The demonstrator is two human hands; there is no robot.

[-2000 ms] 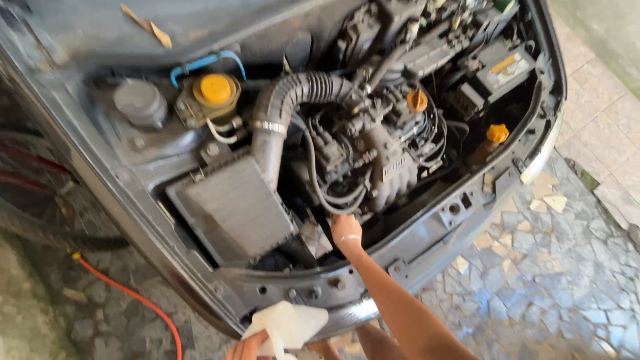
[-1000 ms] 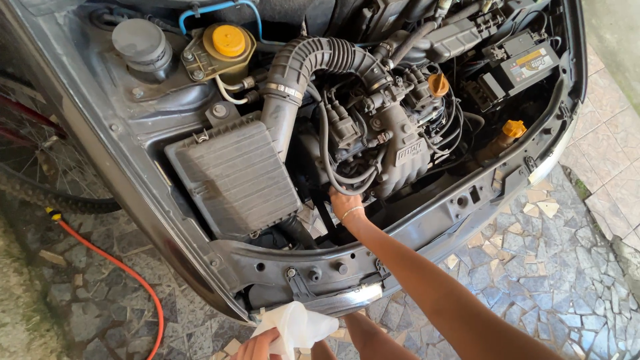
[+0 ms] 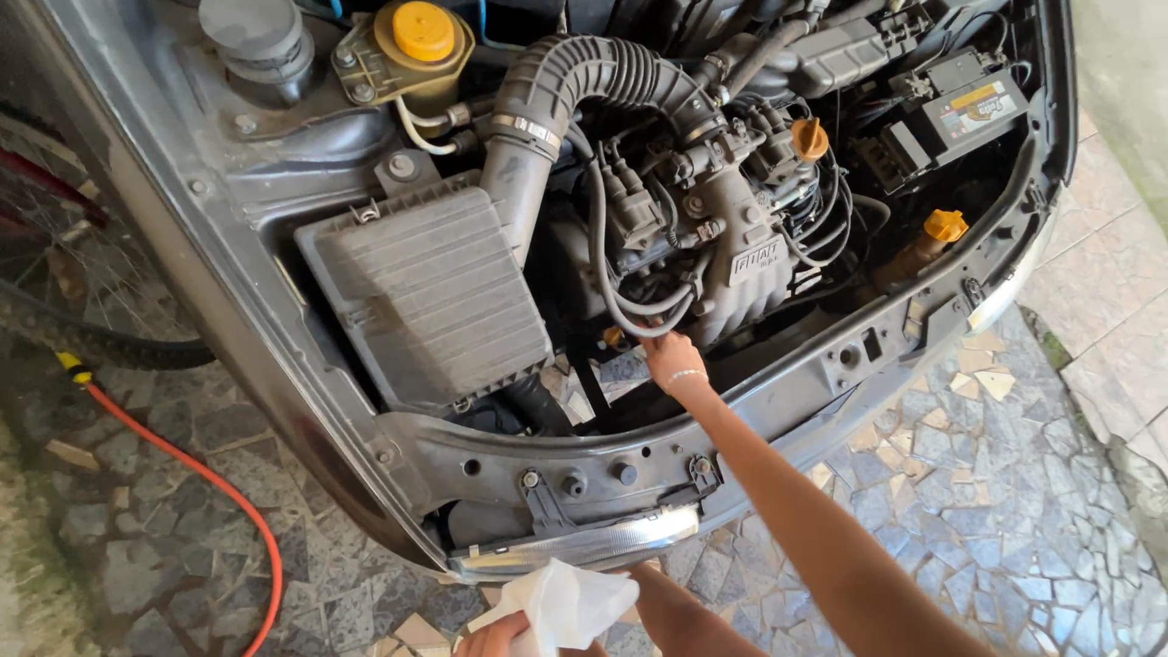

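My right hand (image 3: pixel 671 360), with a beaded bracelet at the wrist, reaches into the engine bay below the looped rubber hoses (image 3: pixel 643 315). Its fingertips are partly hidden beside a small yellow-orange part (image 3: pixel 613 337), possibly a dipstick handle; whether they grip anything cannot be told. At the bottom edge my left hand (image 3: pixel 497 637) holds a crumpled white cloth or paper towel (image 3: pixel 570 602) in front of the headlight (image 3: pixel 584 543). The intake manifold (image 3: pixel 753 260) lies just right of my right hand, and the black air filter housing (image 3: pixel 429 292) is to its left.
A ribbed intake duct (image 3: pixel 620 78) arches over the engine. A yellow reservoir cap (image 3: pixel 424 32), orange oil filler cap (image 3: pixel 809 139), battery (image 3: pixel 972 114) and another yellow cap (image 3: pixel 946 225) surround it. The metal front crossmember (image 3: pixel 785 424) borders the bay. A bicycle tire (image 3: pixel 109 342) and orange hose (image 3: pixel 219 484) are at left.
My right hand stays low in the engine bay near the hoses, and my left hand still holds the white cloth or towel. The view has moved closer to the engine.
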